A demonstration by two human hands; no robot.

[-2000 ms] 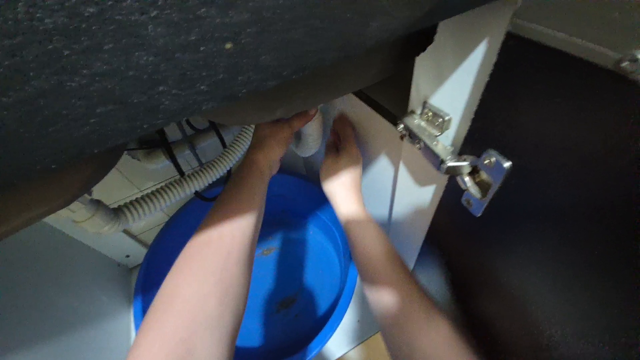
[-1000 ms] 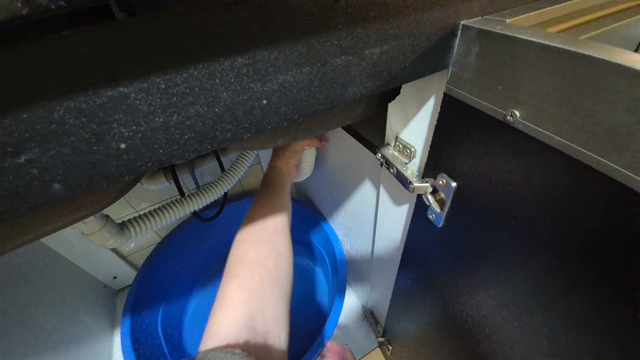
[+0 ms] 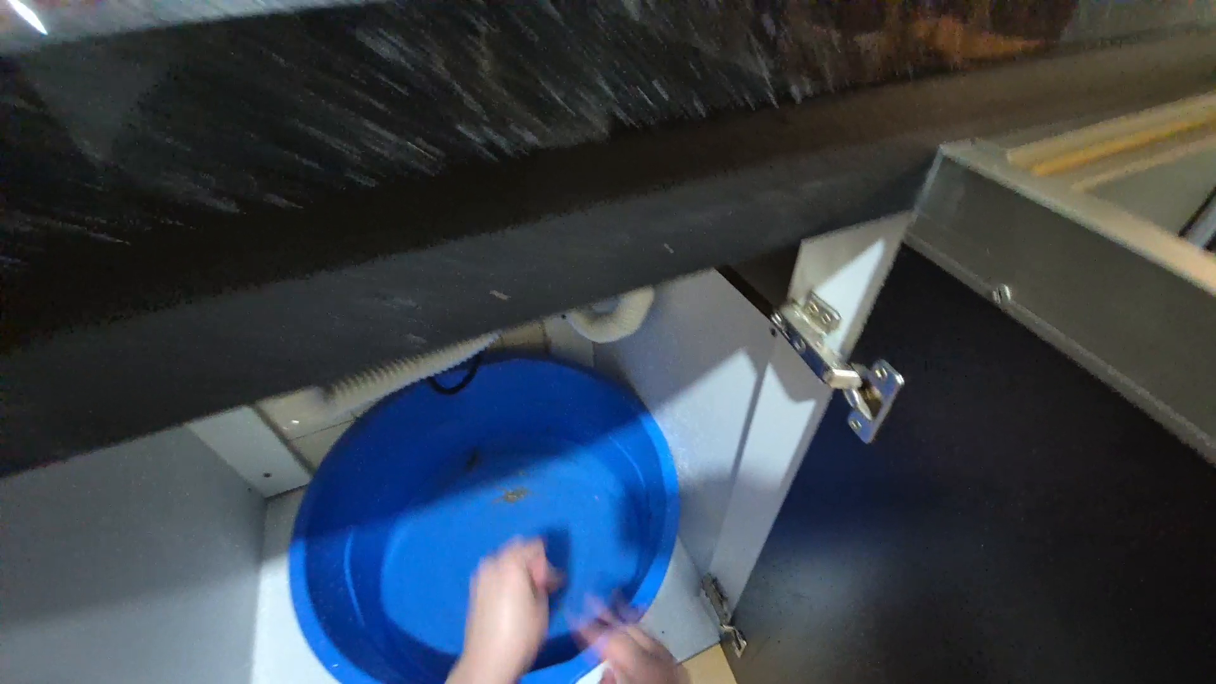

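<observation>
A round blue plastic basin (image 3: 313, 560) stands on the cabinet floor, with small bits of debris (image 3: 514, 495) on its bottom. My left hand (image 3: 511, 594) is over the near part of the basin, fingers curled and blurred. To its right, by the basin's near rim, is my right hand (image 3: 622, 641), also blurred, with something white at its lower edge. Whether either hand holds anything cannot be told. Behind the basin, a white curved drain pipe (image 3: 613, 321) hangs below the countertop, and a corrugated hose (image 3: 408, 370) slopes down to the left.
The dark speckled countertop (image 3: 475, 161) overhangs the cabinet. At the right, a metal hinge (image 3: 841, 366) joins the side panel to the dark open door (image 3: 978, 494); a lower hinge (image 3: 724, 613) is near the floor. A black cable (image 3: 456, 385) loops behind the basin.
My left hand has come away from the white pipe and down over the basin. My right hand, at the pipe two seconds ago, is now near the basin's near rim. The view has shifted.
</observation>
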